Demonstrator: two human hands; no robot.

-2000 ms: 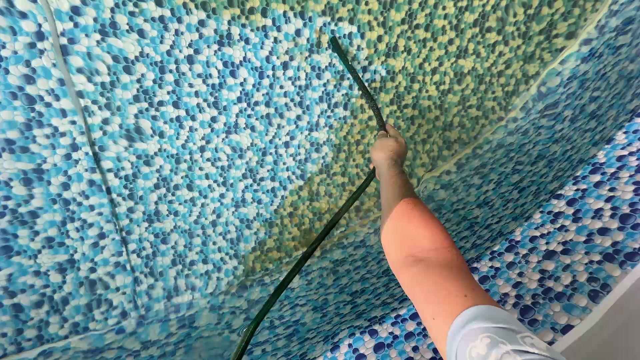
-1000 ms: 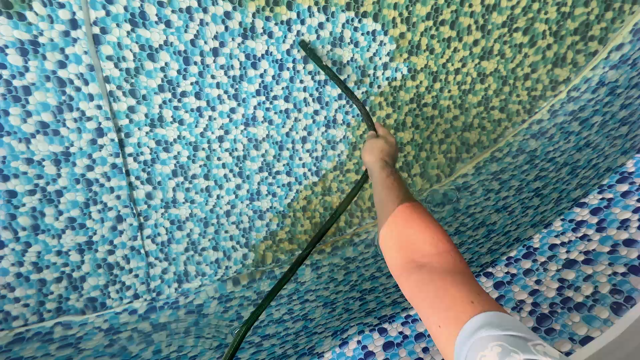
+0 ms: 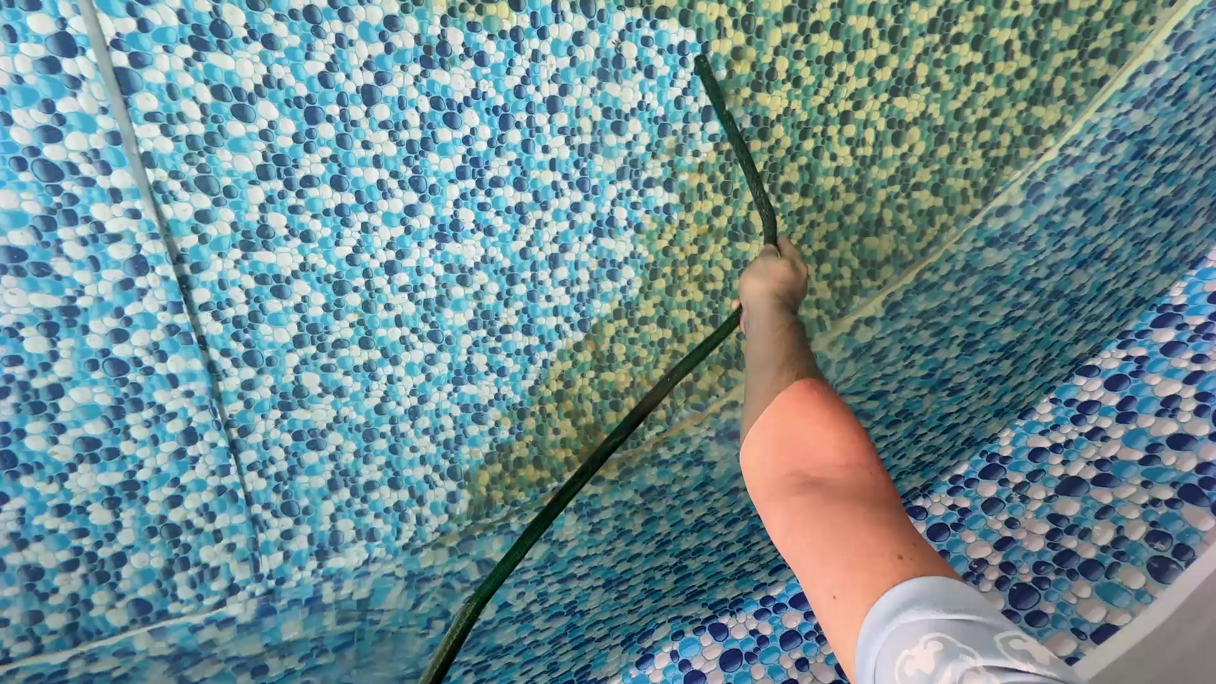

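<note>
My right hand [image 3: 774, 277] reaches under the water from the lower right, its fingers closed around a dark green hose [image 3: 608, 446]. A short end of the hose extends beyond the hand and bends up and left. Its tip lies by the pool floor, at the border between bright blue-and-white liner [image 3: 427, 237] and a yellowish-green film [image 3: 874, 142] over the same pebble print. Behind the hand, the hose curves down to the bottom edge. My left hand is not in view.
A liner seam [image 3: 180, 275] runs down the left side of the floor. Another pale seam [image 3: 1007, 185] marks the floor's edge at the right. The pebble-print pool wall [image 3: 1054, 465] rises at the lower right, with a pale rim [image 3: 1164, 617] in the corner.
The hose tip has swung right across the floor, from over the bright blue area to the border of the yellowish film. My right hand keeps its hold on the hose.
</note>
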